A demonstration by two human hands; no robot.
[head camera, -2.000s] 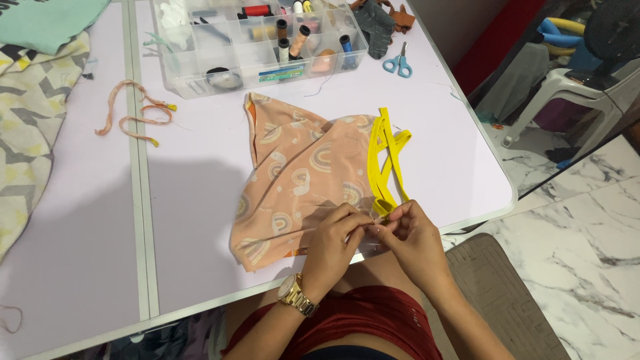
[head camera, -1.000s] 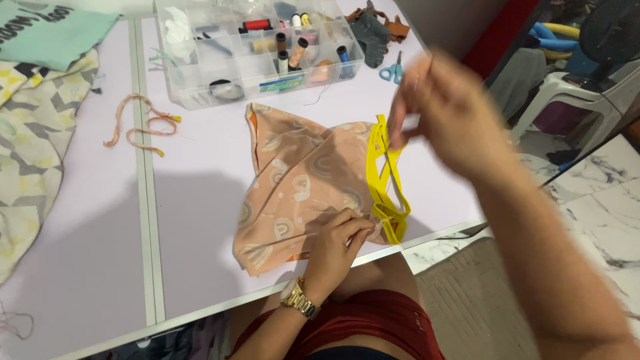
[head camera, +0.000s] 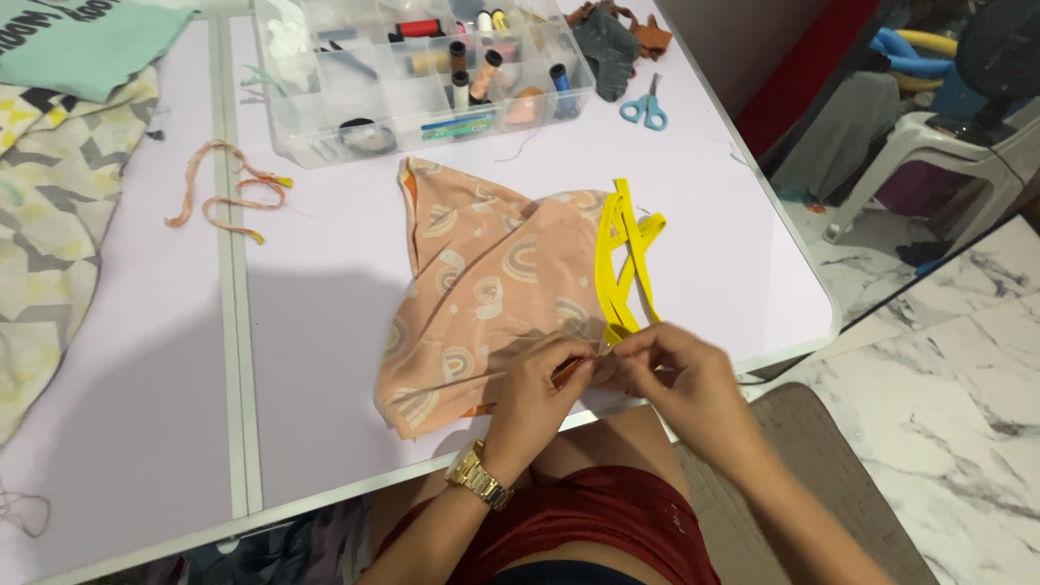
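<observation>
Peach fabric with a rainbow print (head camera: 487, 276) lies on the white table, its right edge bordered by yellow binding tape (head camera: 609, 268) whose loose part loops and crosses itself. My left hand (head camera: 544, 390), with a gold watch at the wrist, pinches the fabric's lower right edge near the tape. Close beside it, my right hand (head camera: 682, 382) has thumb and forefinger together at the same edge, next to the tape's lower end. Whether a needle or thread is between those fingertips cannot be made out.
A clear plastic divided box (head camera: 390, 106) with thread spools stands at the back. Light blue scissors (head camera: 646, 110) and grey and brown scraps (head camera: 605, 49) lie to its right. Peach cords (head camera: 244, 203) and patterned cloths (head camera: 57, 211) are on the left. The table's edge (head camera: 325, 496) runs in front of me.
My right hand was raised and blurred near the scissors a second ago and has come back down beside my left hand. My left hand has stayed at the fabric's edge.
</observation>
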